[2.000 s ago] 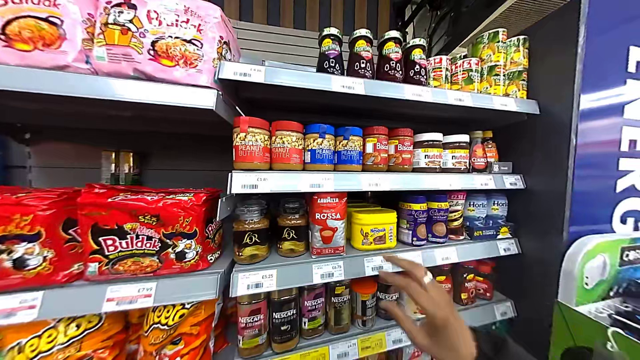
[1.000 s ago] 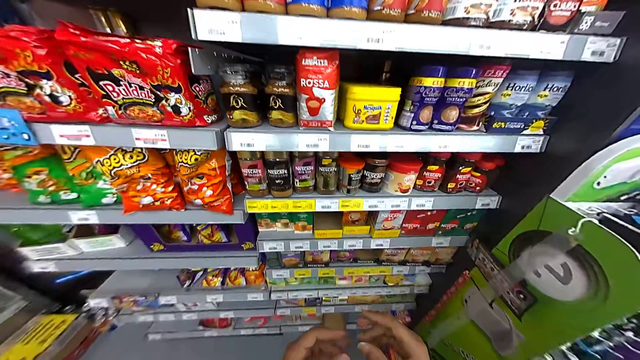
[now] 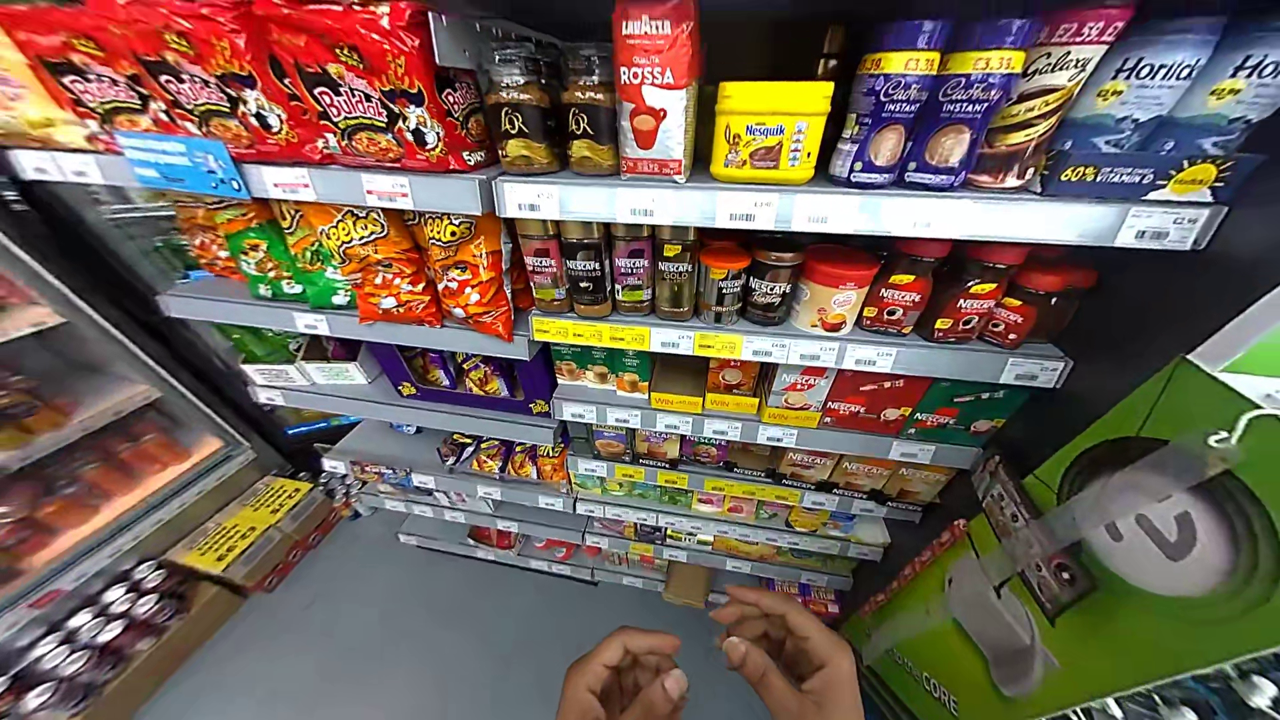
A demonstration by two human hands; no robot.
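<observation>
My left hand (image 3: 625, 675) and my right hand (image 3: 785, 650) are held up side by side at the bottom centre, fingers curled and apart, with nothing in either. They do not touch each other or the shelves. Beyond them, a small cardboard box (image 3: 688, 583) is by the lowest shelf. Higher up stand Nescafe coffee jars (image 3: 675, 272), a Coffee-mate tub with a red lid (image 3: 835, 290), a yellow Nesquik tub (image 3: 770, 132), a red Lavazza coffee pack (image 3: 655, 90) and purple Cadbury drinking chocolate tubs (image 3: 888, 105).
Buldak noodle packs (image 3: 350, 90) and Cheetos bags (image 3: 465, 265) fill the left shelves. Drink cans (image 3: 100, 625) and a box with a yellow label (image 3: 245, 525) stand on the grey floor (image 3: 390, 625) at left, near a glass-fronted cabinet (image 3: 90, 400). A green display panel (image 3: 1120, 540) is at right.
The view has tilted down strongly. Two seconds ago one hand was raised before the coffee shelves; now both hands are low and side by side.
</observation>
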